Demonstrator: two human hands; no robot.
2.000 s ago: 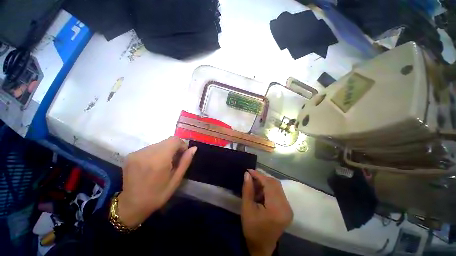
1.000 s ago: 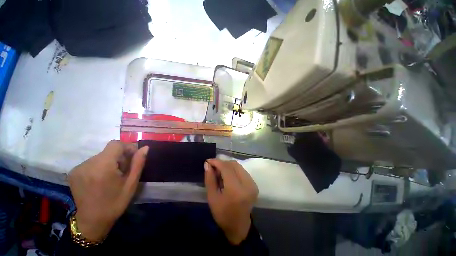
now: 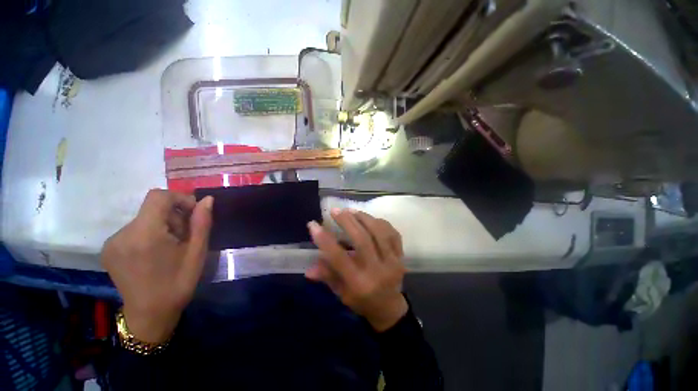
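A small black rectangular fabric piece (image 3: 264,215) is held above the table's front edge. My left hand (image 3: 164,248) grips its left end between thumb and fingers. My right hand (image 3: 360,260) is at its right end with fingers spread; a fingertip is at the edge, and I cannot tell if it touches. Behind the fabric lies the clear sewing template (image 3: 177,99) with a red band (image 3: 229,182) and a brown-pink double strip (image 3: 256,160). The strip's right end reaches the lit presser foot and needle area (image 3: 369,131).
The cream machine head (image 3: 428,46) stands at the upper right. A stack of small black pieces (image 3: 486,183) lies under its arm, with pink-red snips (image 3: 487,130) beside it. Larger black cut panels (image 3: 115,34) lie at the far left. A blue crate (image 3: 30,344) is at the lower left.
The view has shifted, showing more under the machine arm. My right hand's fingers have opened from their pinch on the fabric's right end. My left hand still holds the left end.
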